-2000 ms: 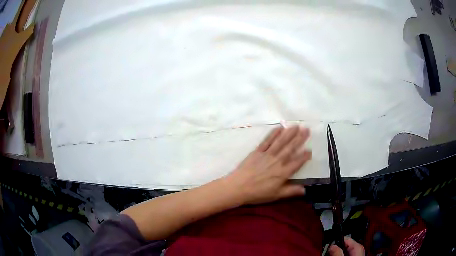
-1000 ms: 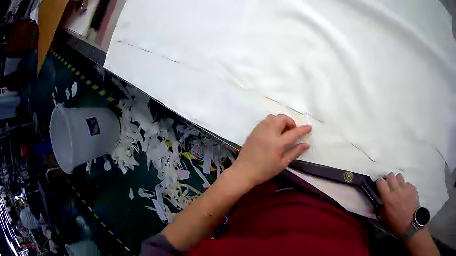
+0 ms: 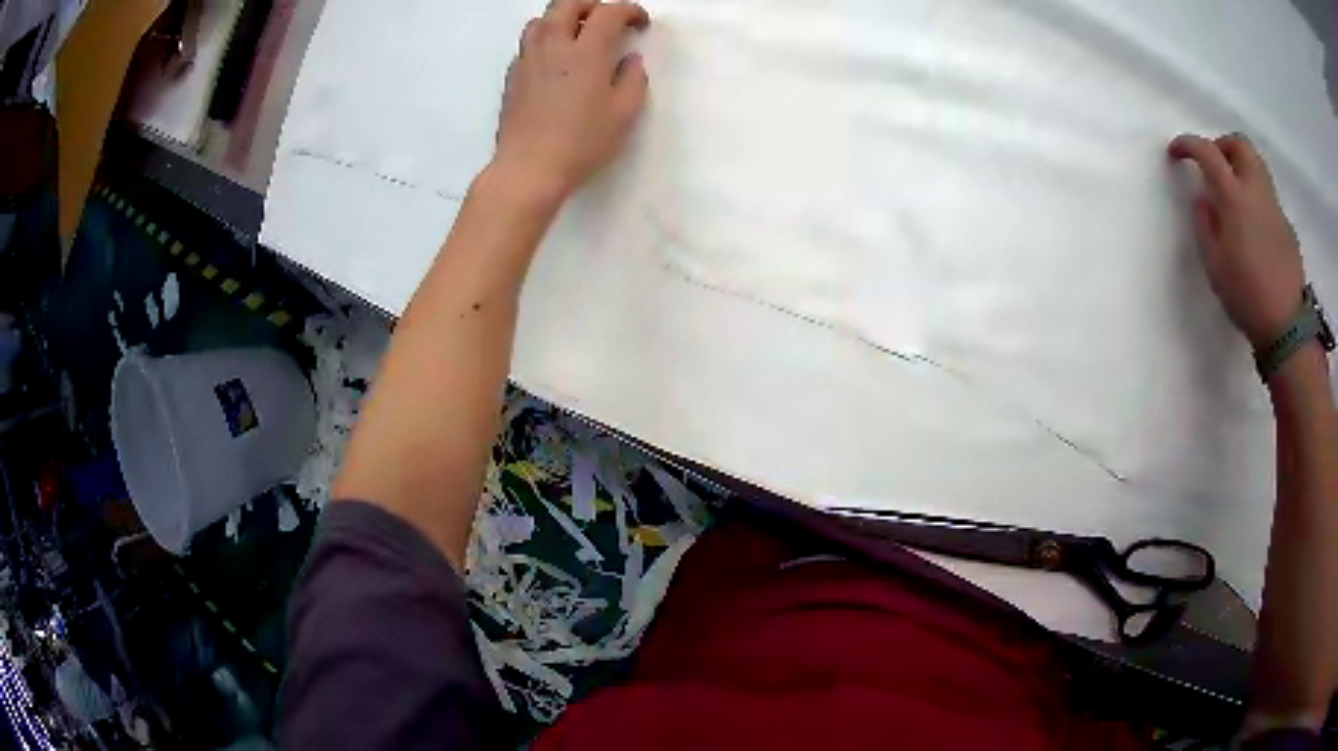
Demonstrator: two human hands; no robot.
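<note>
A large white fabric panel lies over the table with slight folds and a thin dashed line or cut slanting across it. My left hand rests on the panel at the top, fingers spread and slightly bent, holding nothing visible. My right hand, with a watch on the wrist, is on the panel at the right; its fingers are bent at the cloth, and whether they pinch it is hidden. The shears lie at the near table edge, dark blades pointing left, loop handles right, untouched.
The dark table edge slants down to the right near my body. An orange-brown card and a dark bar are at upper left. A white bucket and scraps are on the green floor.
My right hand has let go of the shears and moved up onto the panel. My left hand has moved up and left across the cloth. The shears now lie at the edge.
</note>
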